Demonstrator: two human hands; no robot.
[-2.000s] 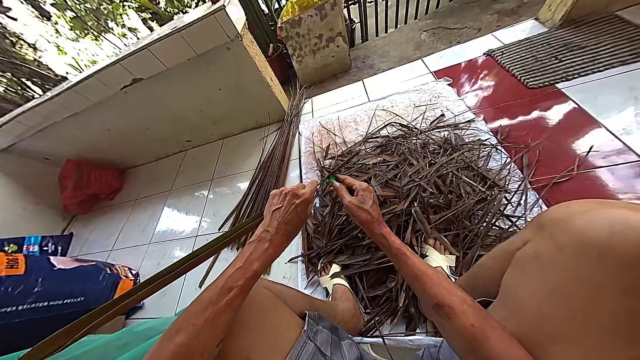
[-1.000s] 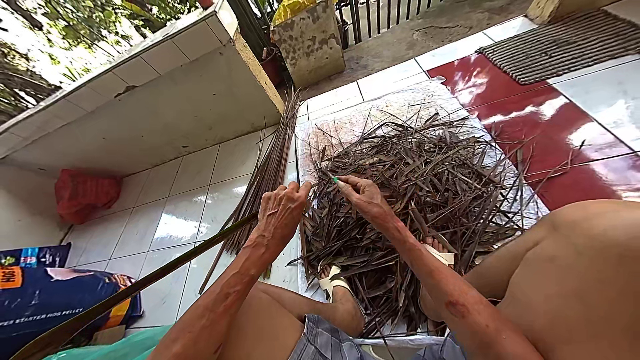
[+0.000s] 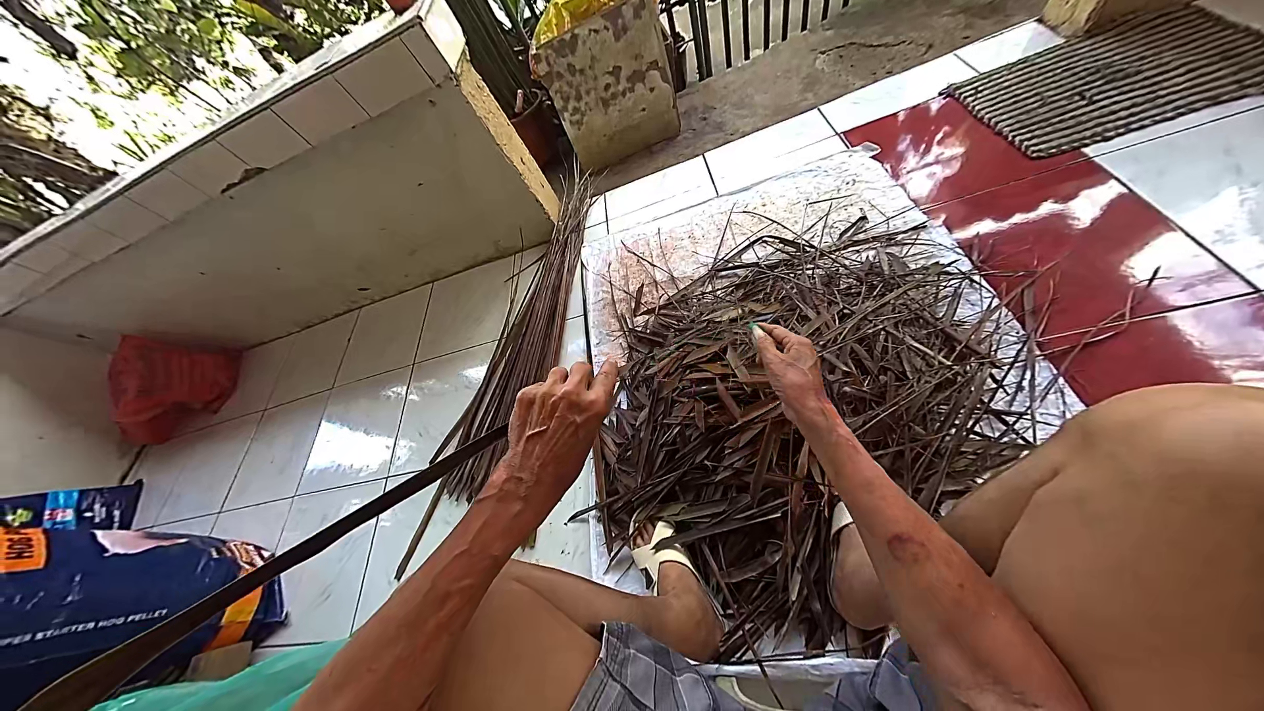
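My left hand (image 3: 561, 420) is closed around a long palm leaflet (image 3: 326, 541), whose dark strip trails down to the lower left. Over a heap of dry brown leaf strips (image 3: 731, 425), my right hand (image 3: 790, 365) pinches a small green thing (image 3: 755, 330) between thumb and fingertips; whether it is a blade or a bit of leaf I cannot tell. The heap lies on a white sheet (image 3: 681, 242) between and around my feet. A bundle of thin palm ribs (image 3: 538, 336) rests on the tiles beyond my left hand.
A low wall (image 3: 326, 217) runs along the left, with a red plastic bag (image 3: 170, 387) at its foot. Blue feed sacks (image 3: 109, 602) and green plastic (image 3: 237, 681) lie lower left. A concrete planter (image 3: 607, 94) stands ahead, and a ribbed mat (image 3: 1116, 74) lies upper right.
My right hand has moved away to the right from my left hand, widening the gap between them. The left hand still holds the leaflet.
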